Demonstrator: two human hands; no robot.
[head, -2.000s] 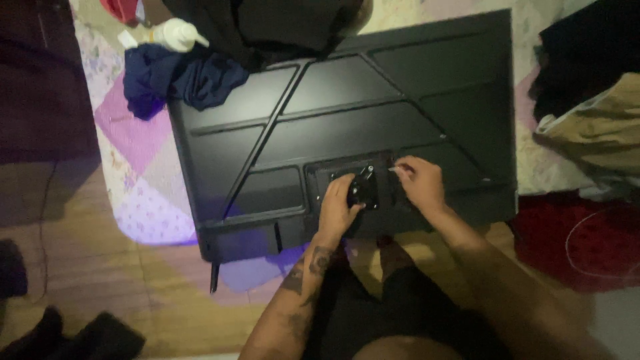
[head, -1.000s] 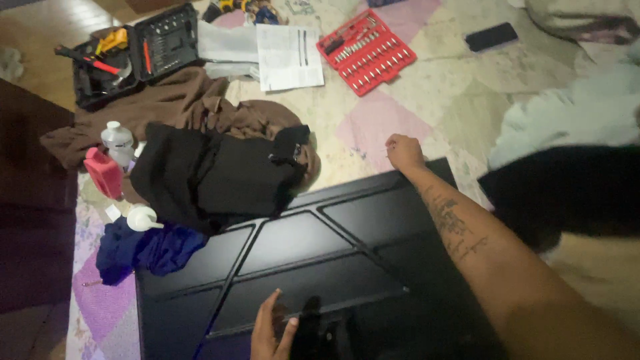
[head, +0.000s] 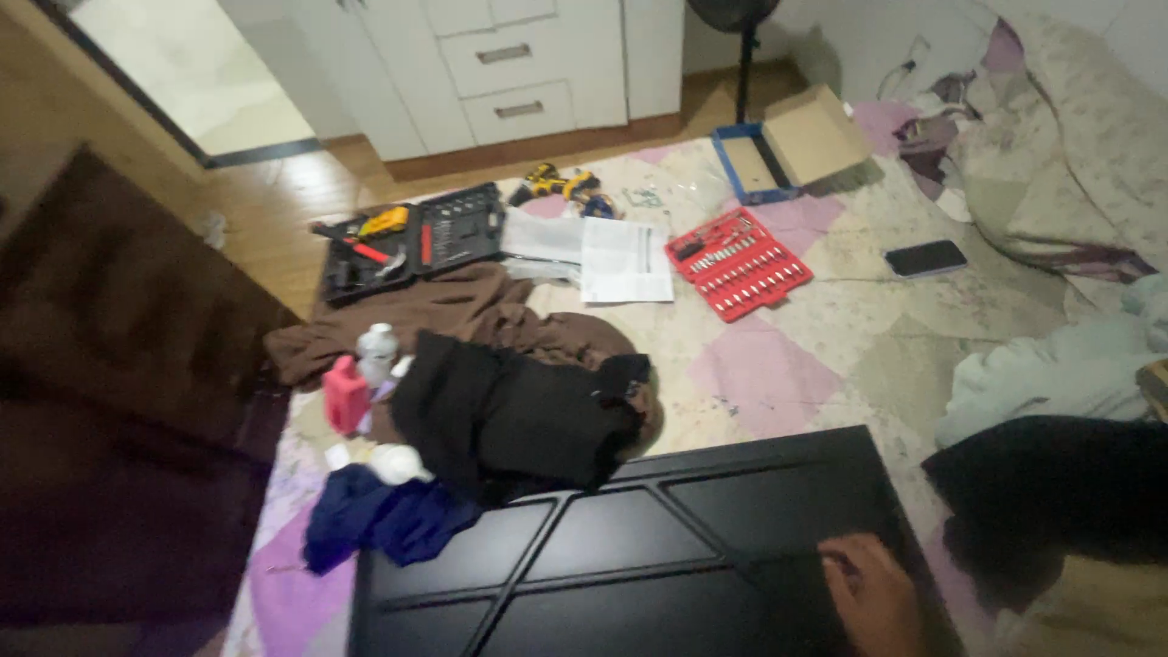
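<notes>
A black flat-screen television (head: 630, 529) lies face down, its ribbed back panel up, on a patterned bedspread. Over its right part is my right hand (head: 867, 584), blurred, with the fingers curled; whether anything is between them cannot be told. My left hand is out of view. Black folded cloth (head: 520, 411) and dark blue cloth (head: 392, 516) overlap the panel's far left edge. Beyond it, a red socket and bit set (head: 737, 265) lies open beside a printed paper sheet (head: 628, 260).
An open black tool case (head: 411, 242) holds a hammer. Near it are a yellow and black power drill (head: 547, 182), a blue cardboard box (head: 753, 164) and a smartphone (head: 925, 258). Bottles (head: 347, 394) stand at the left. White drawers (head: 511, 82) are behind.
The view has swung up and away from the mounting area. Both hands were at the panel's centre two seconds ago; my left hand has since left view. My right hand was past the far edge one second ago.
</notes>
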